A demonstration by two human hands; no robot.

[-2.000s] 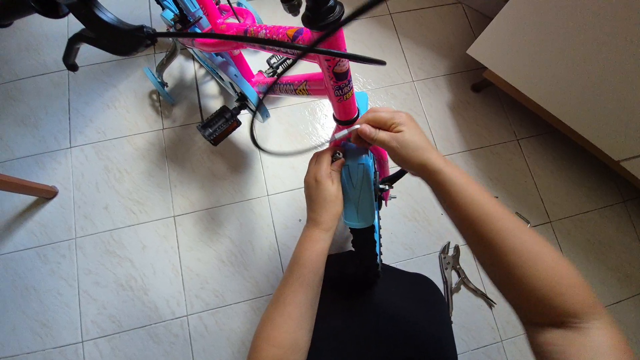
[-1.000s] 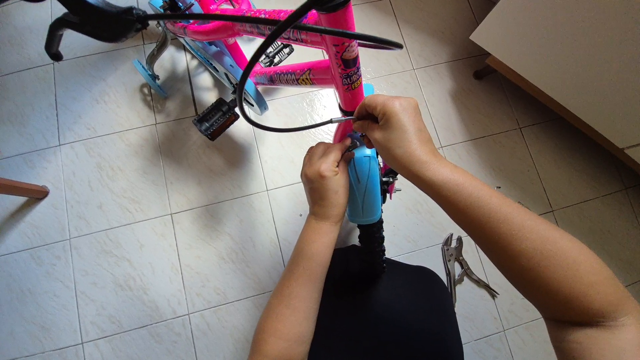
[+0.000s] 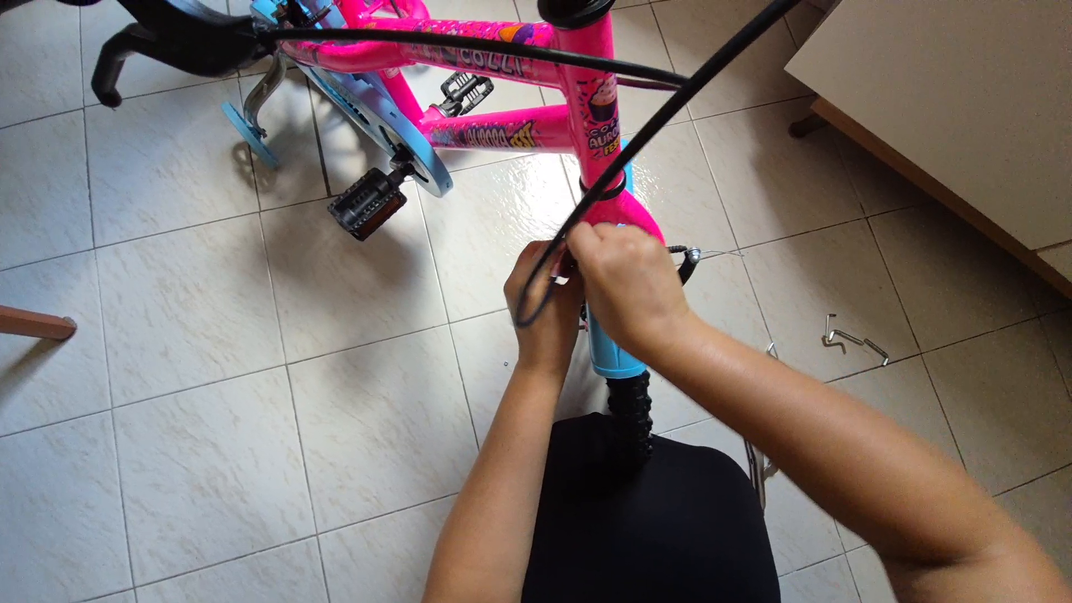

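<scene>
A pink children's bicycle frame (image 3: 590, 117) stands before me, with a light-blue front fender (image 3: 615, 356) over a black knobby tire (image 3: 630, 410). My right hand (image 3: 628, 276) is closed at the fork crown, its fingertips on the end of a black brake cable (image 3: 641, 138) that loops down between my hands. Just left of it my left hand (image 3: 544, 306) is at the fork, fingers curled; what they pinch is hidden. A brake arm with a thin bare wire (image 3: 693, 254) shows right of the fork. The black brake lever (image 3: 167, 46) hangs at the upper left.
Several L-shaped hex keys (image 3: 854, 339) lie on the tiled floor at the right. Locking pliers (image 3: 755, 469) are partly hidden behind my right forearm. A pale cabinet (image 3: 946, 92) stands at the upper right, a wooden leg (image 3: 38, 323) at the left. The bicycle has a black pedal (image 3: 368, 203) and a training wheel (image 3: 249, 134).
The cable's loop has swung from left of the fork down in front of my hands. The frame and fork have turned somewhat, and a brake arm's wire now shows at the right.
</scene>
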